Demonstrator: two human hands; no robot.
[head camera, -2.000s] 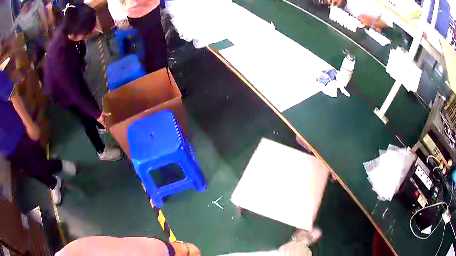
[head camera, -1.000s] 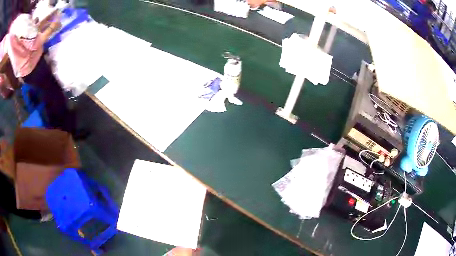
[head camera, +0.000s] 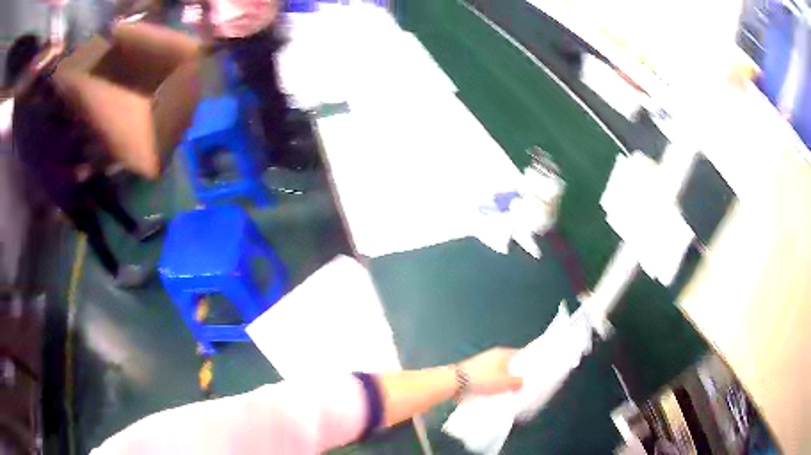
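My left hand (head camera: 491, 371), bare, reaches in from the lower left in a pale sleeve with a dark cuff, with a band at the wrist. It grips the near-left end of a stack of whitish plastic bags (head camera: 553, 360) over the dark-green bench (head camera: 445, 298). The fingers are blurred and partly hidden by the bags. My right hand is out of the picture.
White sheets (head camera: 409, 169) cover the far bench, with a bottle (head camera: 541, 191) at their right. A pale square top (head camera: 333, 320) and blue stools (head camera: 209, 249) stand left. A person (head camera: 53, 151) holds an open carton (head camera: 133, 89). A shelf (head camera: 765, 267) and equipment (head camera: 689, 418) are right.
My left hand has come in over the bench and taken hold of the bags, which lay beside the tester. The carton is now held up. The view has swung left since the last frame.
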